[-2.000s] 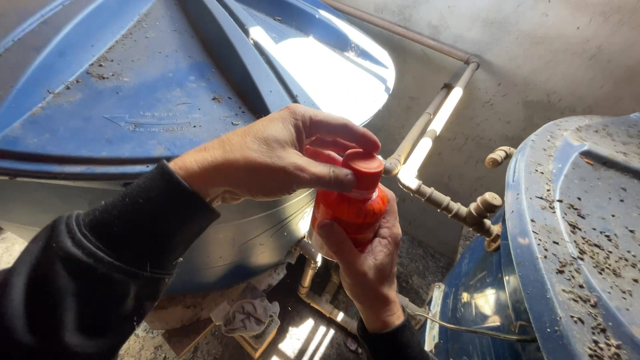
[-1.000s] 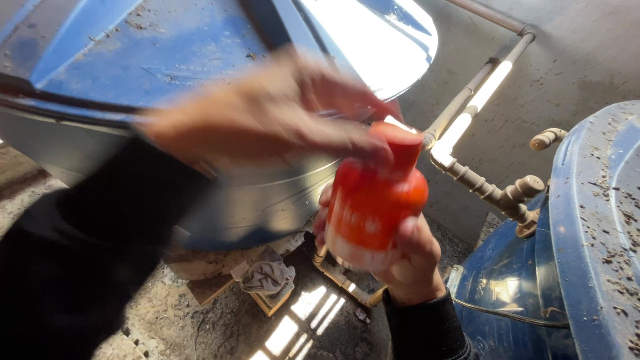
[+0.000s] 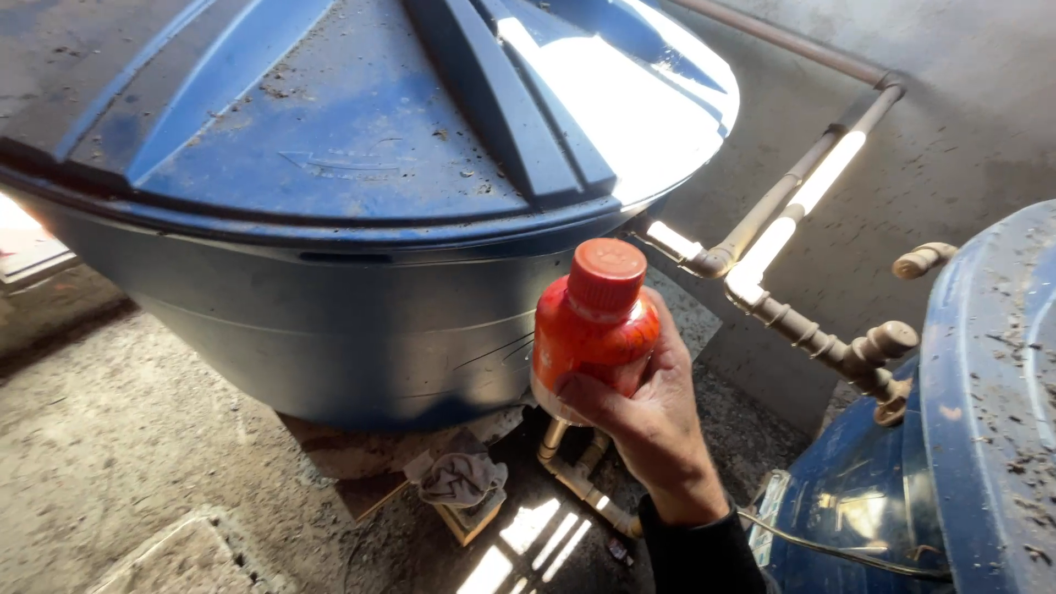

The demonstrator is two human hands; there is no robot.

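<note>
My right hand [image 3: 660, 421] grips a red plastic bottle [image 3: 590, 346] by its lower side, thumb in front and fingers behind. The bottle is nearly upright, with its ribbed red screw cap [image 3: 609, 268] on top. It is held in front of the side of a large blue water tank [image 3: 355, 322]. A black sleeve covers the right wrist. My left hand is out of view.
The tank's blue lid [image 3: 355, 165] carries dirt and sunlight. PVC pipes [image 3: 804, 330] run along the wall towards a second blue tank [image 3: 858, 495] at right. A crumpled cloth [image 3: 462, 480] lies on a wooden block on the rough floor [image 3: 231, 421].
My left hand was at the bottle's cap two seconds ago, moved in a blur one second ago, and has now left the view. My right hand still holds the bottle.
</note>
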